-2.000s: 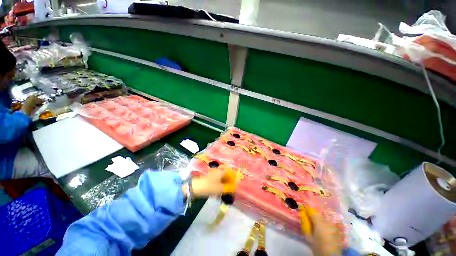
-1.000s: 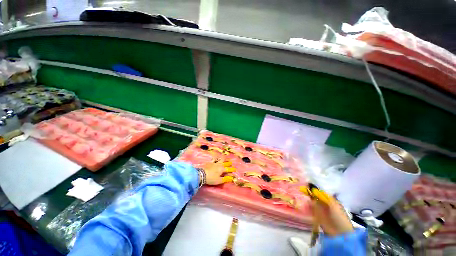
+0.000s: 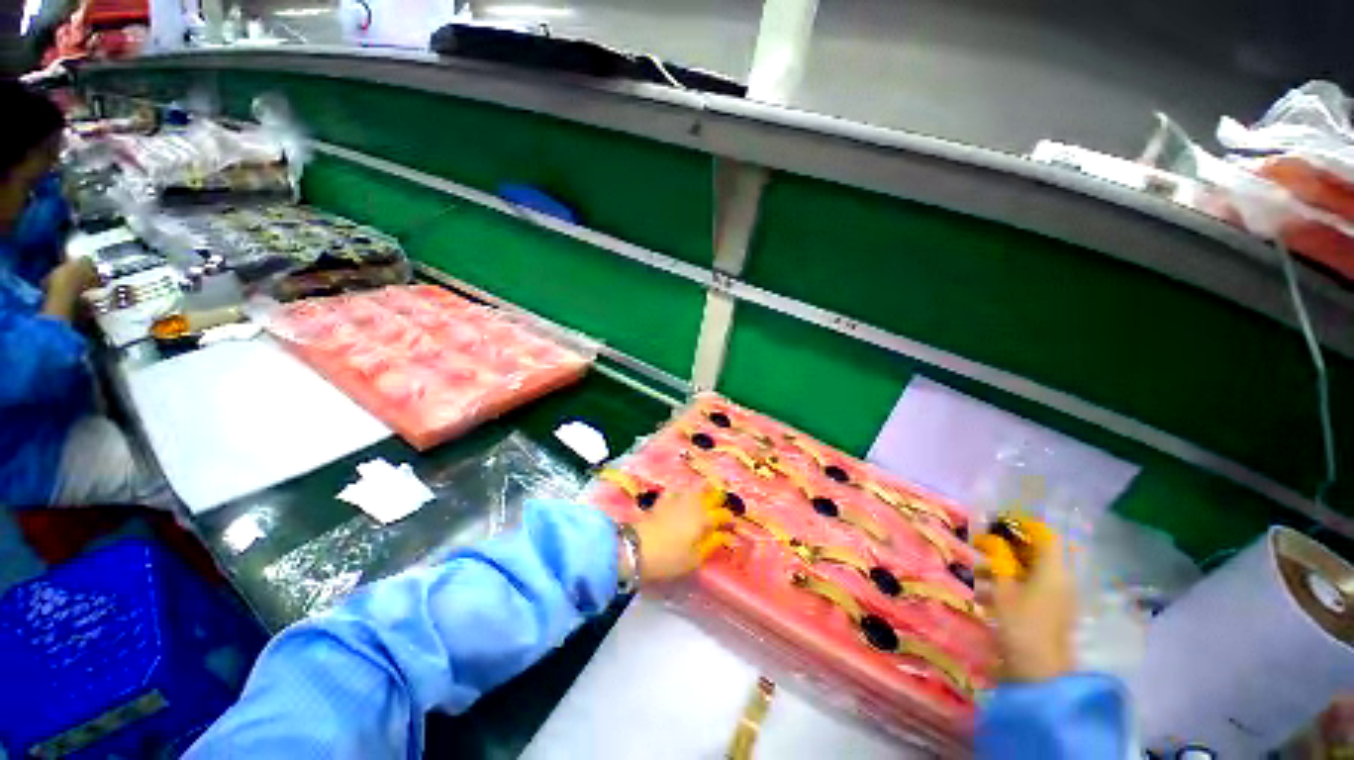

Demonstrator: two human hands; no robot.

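A pink-red watch tray (image 3: 787,601) under clear film holds several gold wristwatches with dark round dials (image 3: 879,634). My left hand (image 3: 680,535), with orange finger cots, is over the tray's left part, its fingertips around the dark dial of a wristwatch (image 3: 732,503). My right hand (image 3: 1035,601), also with orange cots, is raised at the tray's right side, its fingers closed on a wristwatch whose dark dial (image 3: 1013,530) shows; its band is mostly hidden. Another gold watch band (image 3: 753,719) lies on the white mat (image 3: 653,690) in front, cut off by the lower edge.
A second pink-red tray (image 3: 431,356) and white sheet (image 3: 245,416) are at left, with crumpled wipes (image 3: 385,492) and clear film (image 3: 364,557). A white cylindrical appliance (image 3: 1240,639) stands right. A blue crate (image 3: 119,646) and a blue-coated person (image 3: 37,364) are far left.
Since one second ago, my left fingers have moved to a dial on the tray. My right hand has lifted towards the tray's far right edge with the watch. The view has swung left.
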